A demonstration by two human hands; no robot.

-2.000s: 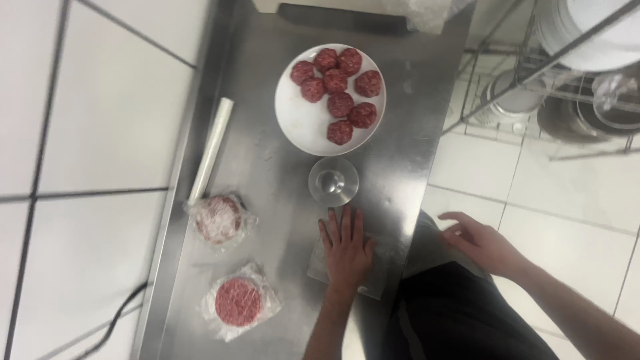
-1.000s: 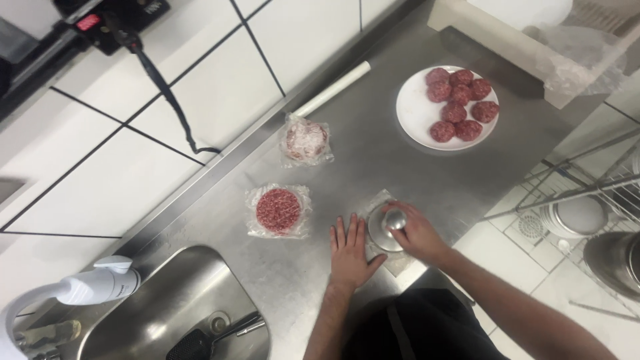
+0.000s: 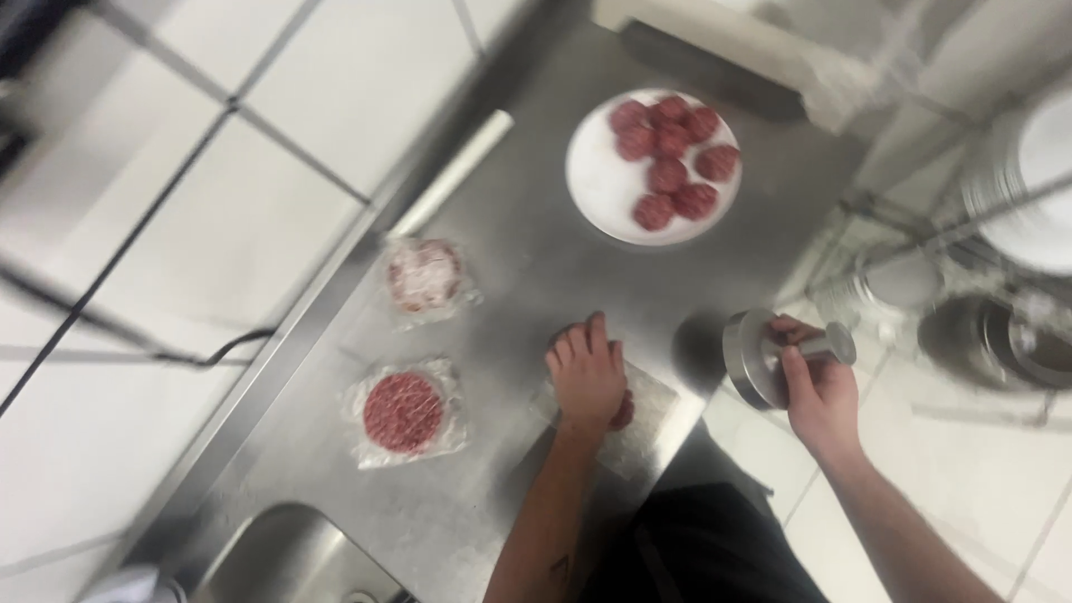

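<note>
My right hand grips a round metal burger press by its knob, tilted and lifted at the counter's right edge. Palm down, my left hand rests on a clear plastic sheet, partly covering a ground-meat patty; whether its fingers pinch the plastic cannot be told. To the left lie a red meat patty on plastic and, above it, another patty wrapped in plastic. A white plate with several raw meatballs stands farther up.
A white roll lies along the wall side of the steel counter. The sink is at the lower left. On the right a wire rack holds dishes and a metal pot.
My right hand has lifted the press off the plastic sheet and moved it right. My left hand, beside the press a second ago, now lies over the sheet and patty. The view has turned.
</note>
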